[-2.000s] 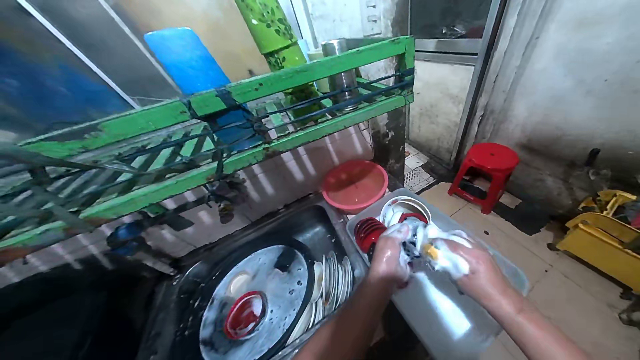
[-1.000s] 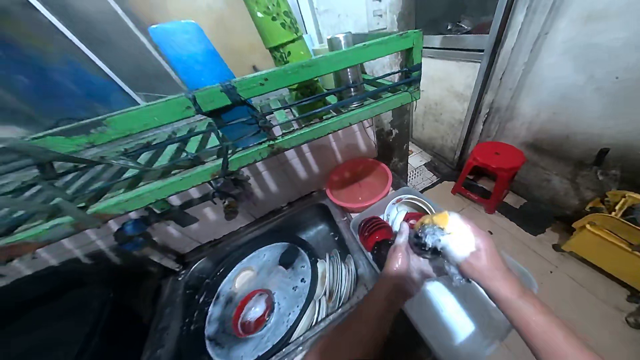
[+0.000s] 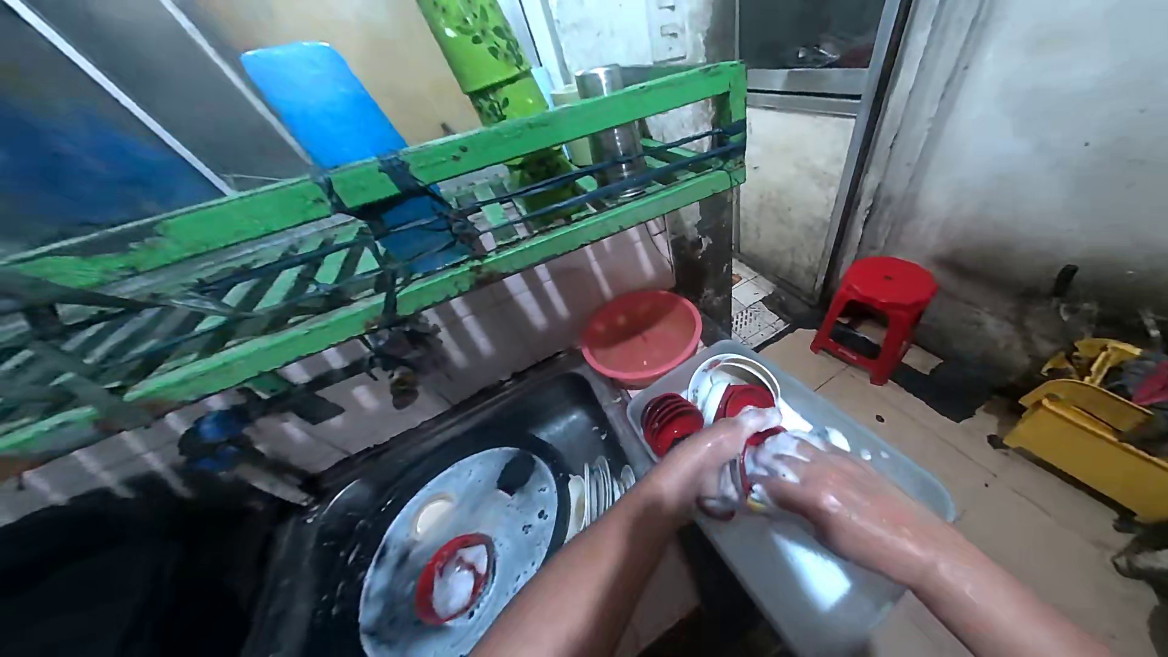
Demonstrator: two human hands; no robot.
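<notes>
My left hand [image 3: 716, 456] grips the near side of a soapy bowl, red along its rim [image 3: 750, 456], above a grey plastic tub [image 3: 776, 584]. Suds cover the fingers of my right hand [image 3: 812, 479], which press on the same bowl; a bit of yellow shows under them, perhaps a sponge. Behind my hands in the tub lie a stack of red bowls [image 3: 671, 422] and some white bowls [image 3: 735, 370]. In the sink at left, a large round tray [image 3: 520, 566] holds a red bowl [image 3: 424, 584] with suds inside. Several plates [image 3: 598, 488] stand on edge beside it.
A pink plastic basin [image 3: 641, 338] sits at the sink's back corner. Above runs a green wooden rack [image 3: 547, 246] with a blue board [image 3: 319, 105] and a metal cylinder [image 3: 613, 137]. A red stool [image 3: 881, 310] and a yellow plastic container [image 3: 1086, 447] stand on the floor at right.
One second ago my hands held a dark, soapy item with a yellow sponge at its top; now they hold a red-rimmed bowl. The red bowl on the sink's tray remains there.
</notes>
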